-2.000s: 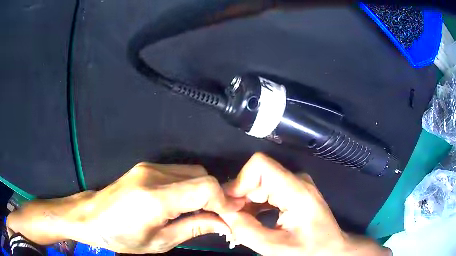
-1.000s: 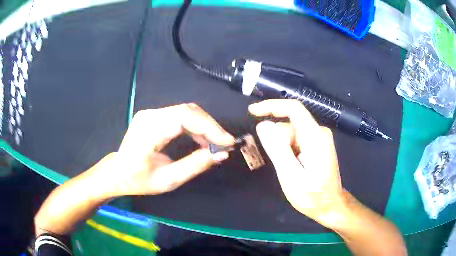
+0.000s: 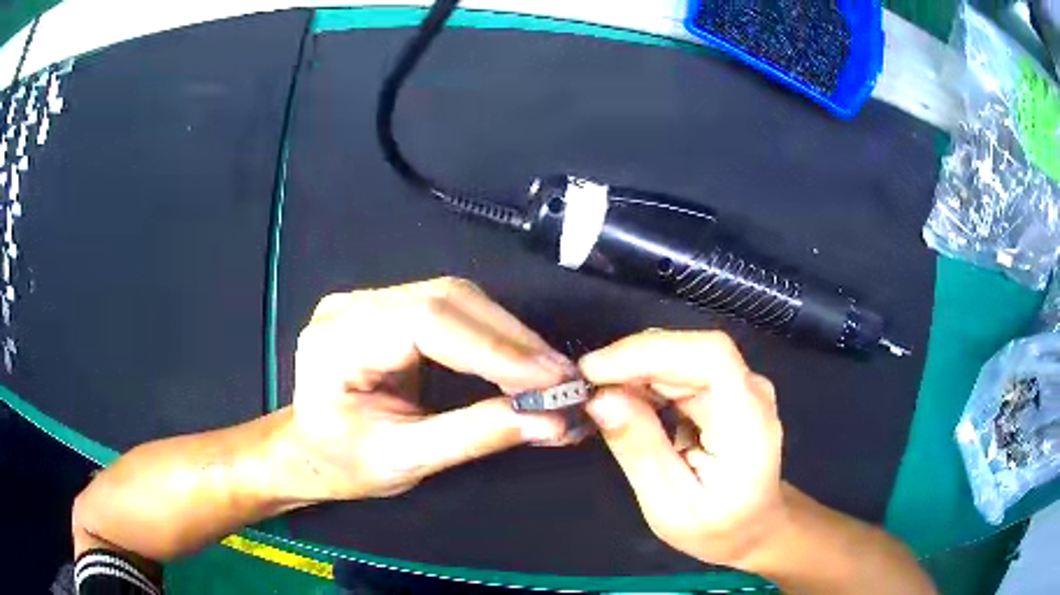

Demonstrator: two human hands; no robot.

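A small grey metal hinge assembly (image 3: 551, 399) with a row of small dark holes is held over the black mat. My left hand (image 3: 407, 378) pinches it between thumb and fingers from the left. My right hand (image 3: 697, 436) has its thumb and index fingertips on its right end. The fingertips hide part of the piece. The black electric screwdriver (image 3: 709, 267), with a white tape band, lies on the mat beyond my hands, its bit (image 3: 893, 348) pointing right.
Black mats (image 3: 558, 105) cover the green bench. A blue tray (image 3: 854, 99) of black screws stands at the far right. Two clear parts bags lie at the right, one with a green label (image 3: 994, 174), one nearer (image 3: 1009, 424). Rows of pale units (image 3: 21, 174) lie far left.
A second ago the piece showed a brownish plate hanging from my left hand, with my right hand apart from it. Now it is turned, grey side showing, and my right fingertips have closed on it.
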